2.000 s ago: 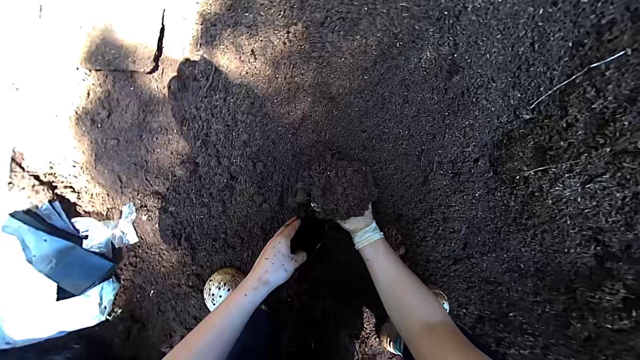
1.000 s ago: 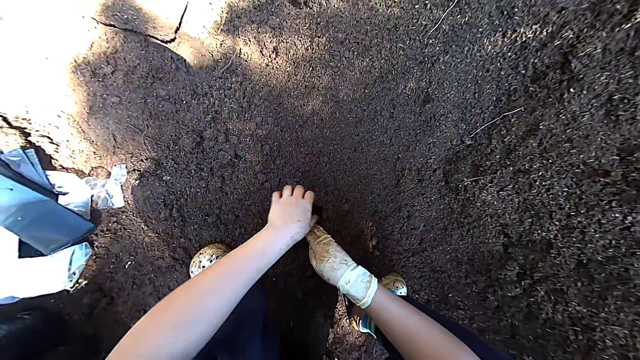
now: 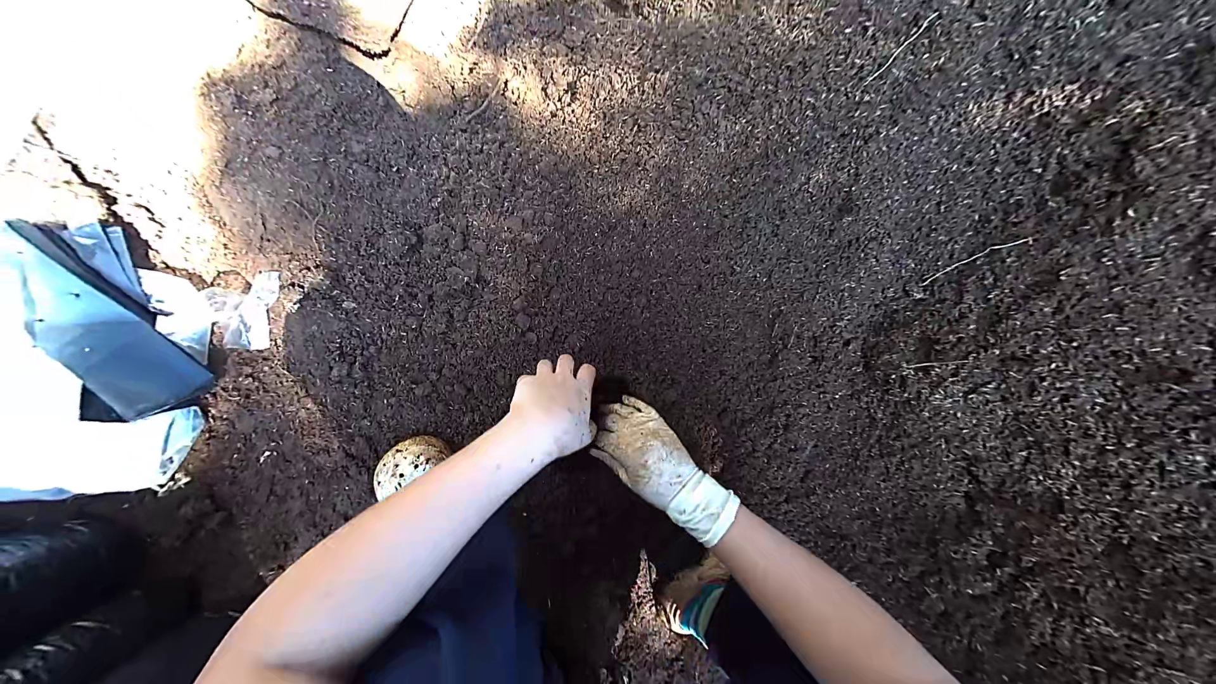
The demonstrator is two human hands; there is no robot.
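Observation:
Dark loose soil (image 3: 665, 275) spreads in front of me. My left hand (image 3: 554, 407), bare and specked with dirt, rests on it, its fingers bent down at the soil. Close on its right is my right hand (image 3: 648, 451) in a thin, soil-stained pale glove, fingers curled toward the left hand. A black object or dark hollow, too shaded to tell, shows between the fingertips. Whether either hand grips something is hidden.
Plastic bags or sheets (image 3: 123, 332), silver-grey and clear, lie at the left. Black rounded objects (image 3: 66, 579) are at the lower left. My perforated shoe (image 3: 410, 464) and striped sock (image 3: 703, 613) show beside my arms. Cracked sunlit ground (image 3: 370, 38) is at the upper left.
Two seconds ago a clump of dark soil covered my right hand; now the glove shows plainly. My left hand has turned from beside the clump to back-up on the soil.

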